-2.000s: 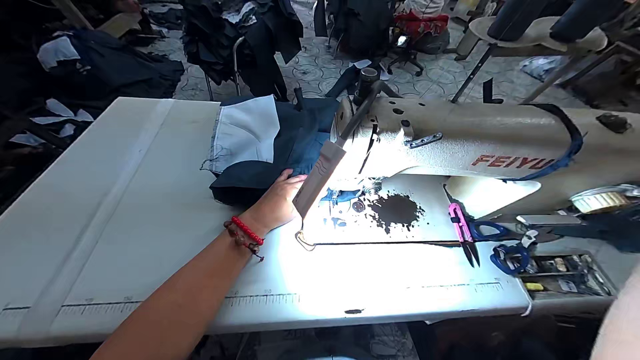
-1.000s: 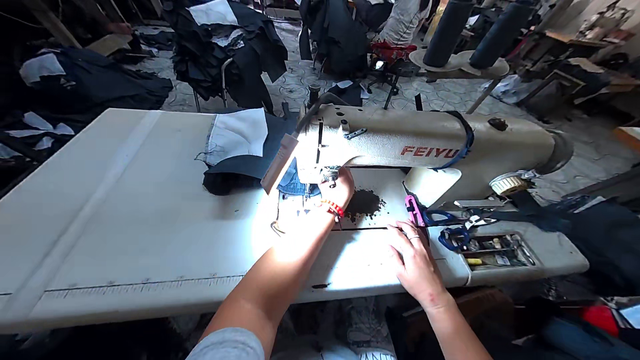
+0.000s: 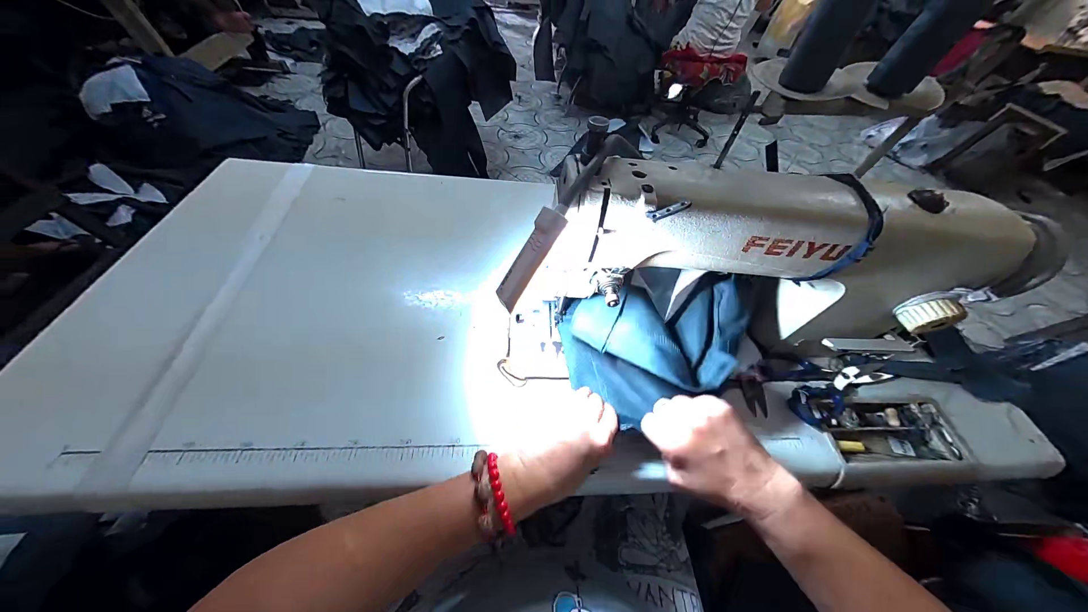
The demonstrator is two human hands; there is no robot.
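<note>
Blue denim-like fabric (image 3: pixel 654 340) lies bunched under the arm of the Feiyu sewing machine (image 3: pixel 748 221), right of its needle area. My left hand (image 3: pixel 565 438), with a red bead bracelet (image 3: pixel 500 493) at the wrist, is closed on the fabric's near edge. Just to its right, my right hand (image 3: pixel 710 442) grips the same edge with curled fingers. A lamp (image 3: pixel 531 259) lights the needle plate from the left of the machine head. Scissors (image 3: pixel 752 393) lie partly covered at the right of the fabric.
The white table (image 3: pixel 340 340) has a ruler scale (image 3: pixel 297 450) along its front edge. At right, a recessed tray (image 3: pixel 901 433) holds small tools and bobbins, beside blue-handled snips (image 3: pixel 816 406). Dark garments (image 3: pixel 425 76) hang over a chair behind the table.
The dark and white fabric left of the needle has gone from there; blue fabric now lies right of it. Both hands have come together at its near edge, the right one away from the scissors.
</note>
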